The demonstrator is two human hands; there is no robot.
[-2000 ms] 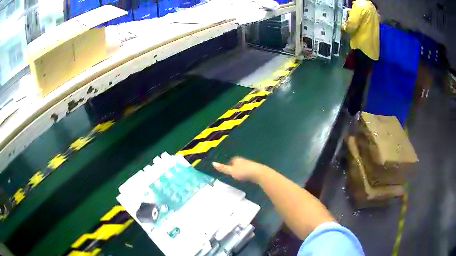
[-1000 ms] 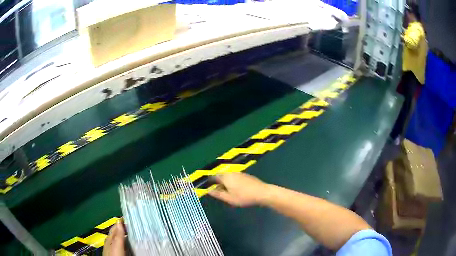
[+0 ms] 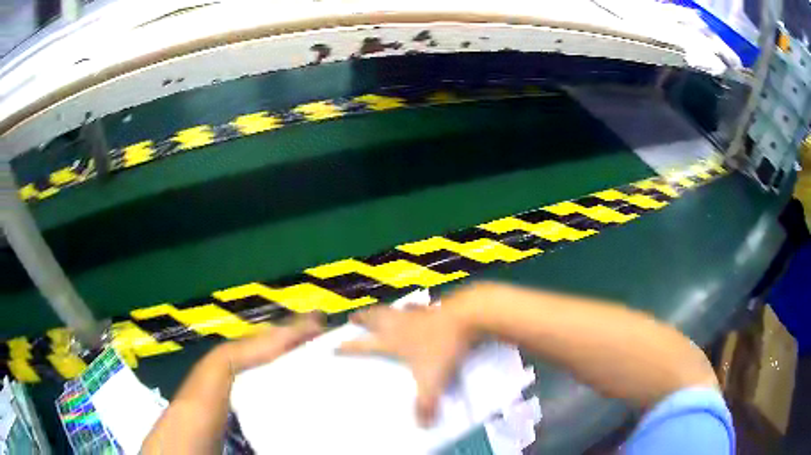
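A plain white surface (image 3: 311,404), a sheet or blank box face, lies in front of me at the bottom middle. Flat retail boxes (image 3: 514,404) with white tabs and a bit of teal show at its right side. My right hand (image 3: 418,347) lies over its top with the fingers spread. My left hand (image 3: 267,347) is at its upper left edge, blurred; whether it grips is unclear. Sticker sheets (image 3: 84,404) with shiny multicolour rows lie at the lower left, partly under a white sheet (image 3: 129,409).
The green bench (image 3: 356,187) has black-and-yellow tape (image 3: 382,271) across it. A white raised shelf (image 3: 267,58) runs along the back, with a post (image 3: 49,267) at left. A stack of pale printed pieces (image 3: 778,120) stands far right. Brown cartons (image 3: 760,373) are at lower right.
The view has turned right to left across the bench, bringing the sticker sheets in. The box stack, held edge-up earlier, now shows a flat white face. Both hands are now on it.
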